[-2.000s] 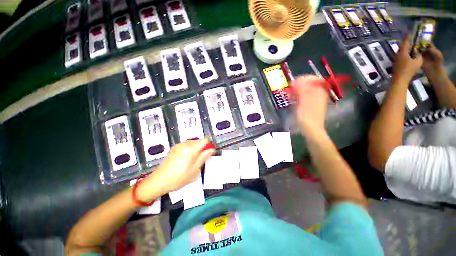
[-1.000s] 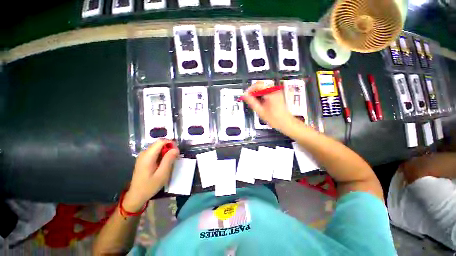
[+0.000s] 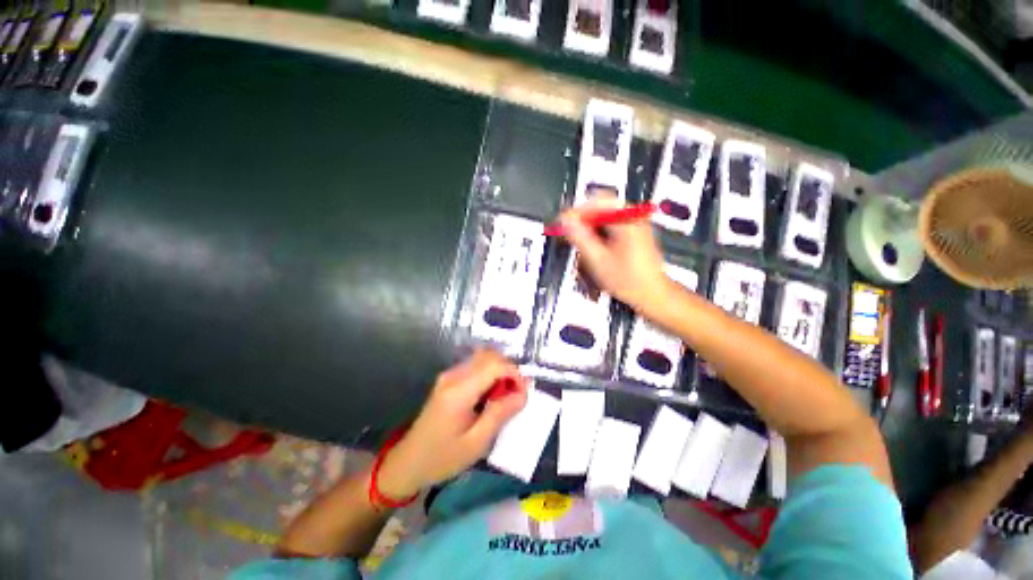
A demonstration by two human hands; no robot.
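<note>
My right hand [image 3: 617, 255] holds a red marker [image 3: 606, 218] over the clear phone tray [image 3: 532, 176], its tip near the upper part of the front-left phone back [image 3: 508, 283]. My left hand [image 3: 470, 414] is closed around a small red piece, perhaps the marker's cap [image 3: 502, 390], at the tray's near edge. The tray holds two rows of white phone backs, each with a dark oval; the back-left pocket is empty. My right hand and forearm partly cover some front-row phones. White cards [image 3: 612, 455] lie along the near edge.
Right of the tray are a yellow-framed keypad phone [image 3: 867, 323], red pens [image 3: 931, 368] and a fan [image 3: 985, 227]. Another tray of phones [image 3: 59, 176] is at the left. More phones [image 3: 587, 23] lie beyond the pale rail [image 3: 374, 54]. A person's arm [image 3: 974, 499] is at the lower right.
The view has swung left, so the tray appears further right. My right hand with the red marker has moved from the middle front-row phone to the front-left one. My left hand remains near the tray's edge.
</note>
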